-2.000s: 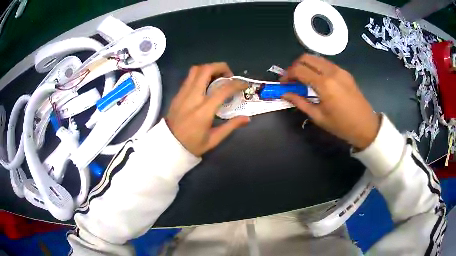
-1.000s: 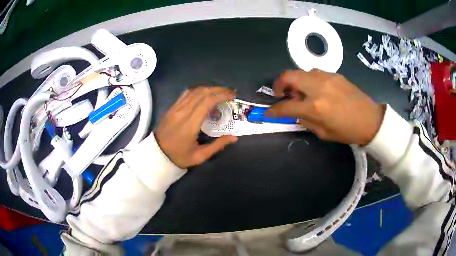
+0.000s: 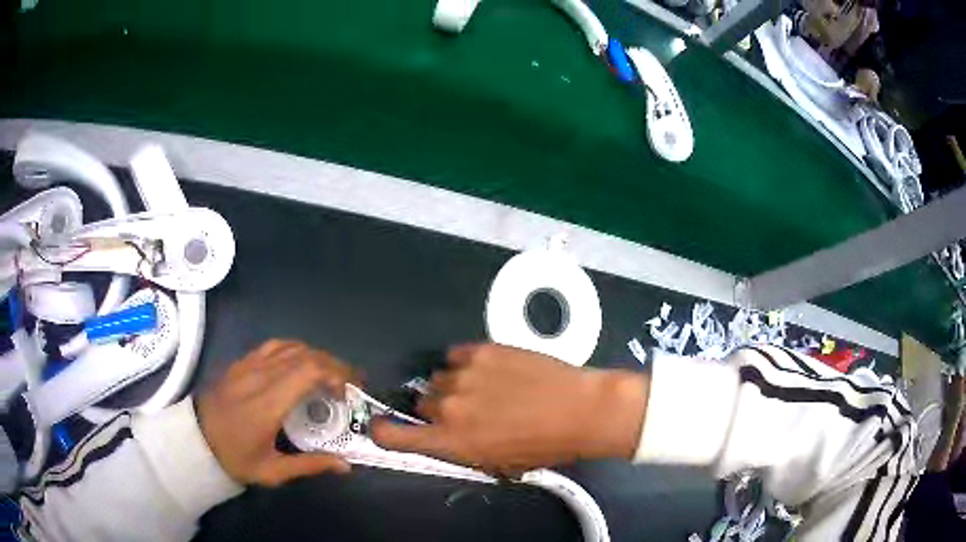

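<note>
An open white fan housing shell (image 3: 394,457) lies on the black mat, its round perforated end to the left. Its curved neckband arm (image 3: 572,504) runs off to the lower right. My left hand (image 3: 270,408) is around the round end, fingers above and thumb below. My right hand (image 3: 508,408) covers the shell's middle, with its fingertips in the cavity. Only a sliver of the blue battery cell (image 3: 399,421) shows beneath it. Wires and a small board show between my hands. A white tape roll (image 3: 506,307) lies just behind my right hand.
A tangled pile of white neck fans (image 3: 189,318) with blue cells lies at left. Peeled liner scraps (image 3: 704,330) and a red box (image 3: 842,358) are at right. Beyond the pale rail (image 3: 424,201), a green conveyor (image 3: 371,95) carries another neck fan (image 3: 669,129). Parts of people show at upper right.
The view has swung up and right, showing the conveyor, and the work sits lower left in the picture. My right hand now covers most of the blue cell, which showed clearly before.
</note>
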